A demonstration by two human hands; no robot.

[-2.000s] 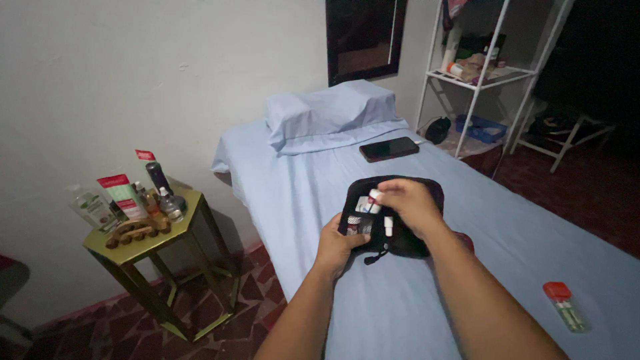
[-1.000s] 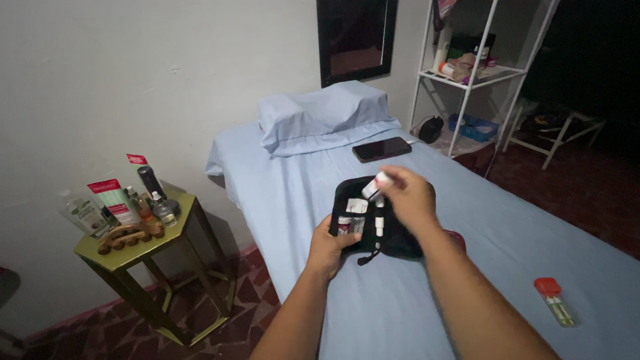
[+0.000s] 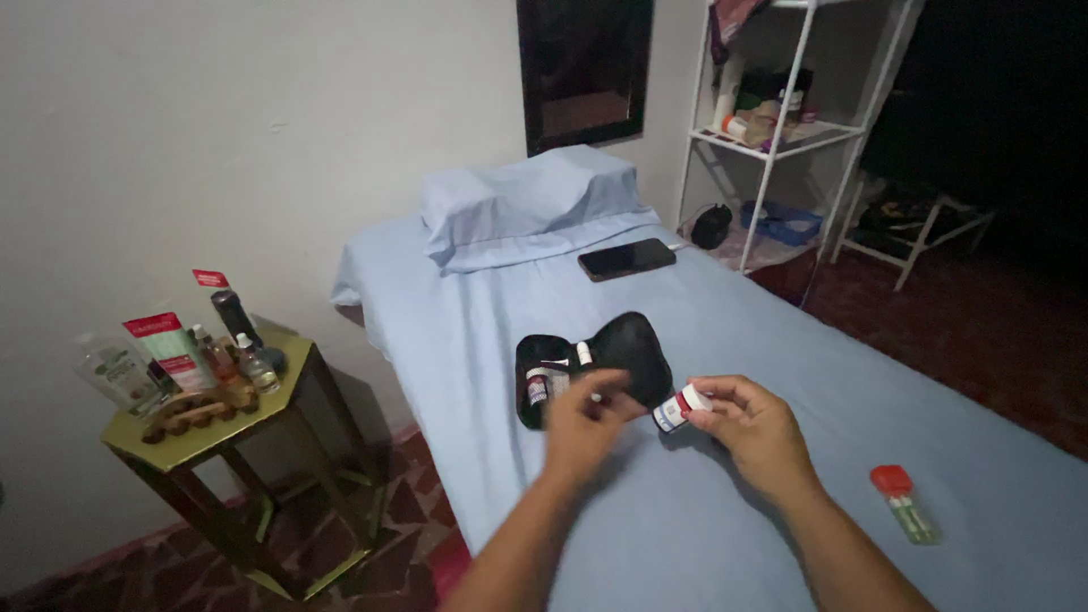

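Note:
My right hand (image 3: 752, 429) grips a small bottle (image 3: 672, 411) by its white cap; the bottle has a red and white label and is tilted. To its left, my left hand (image 3: 591, 421) is blurred, with its fingers spread in front of a black zip case (image 3: 633, 357); nothing shows held in it. The case lies unfolded on the blue sheet (image 3: 663, 527). Inside it are another small labelled bottle (image 3: 536, 387) under mesh and a white-capped pen-like tube (image 3: 584, 354). My left hand hides part of the case's lower middle.
A phone (image 3: 627, 259) lies beyond the case, near a covered pillow (image 3: 535, 200). At right is a red-capped clear container (image 3: 904, 503). A gold side table (image 3: 297, 365) holds several bottles and a wooden massager (image 3: 200, 414). White shelving (image 3: 773, 157) stands behind.
My right hand has moved the small bottle out of the case, toward me and to the right. My left hand has let go of the case's left edge and moved right.

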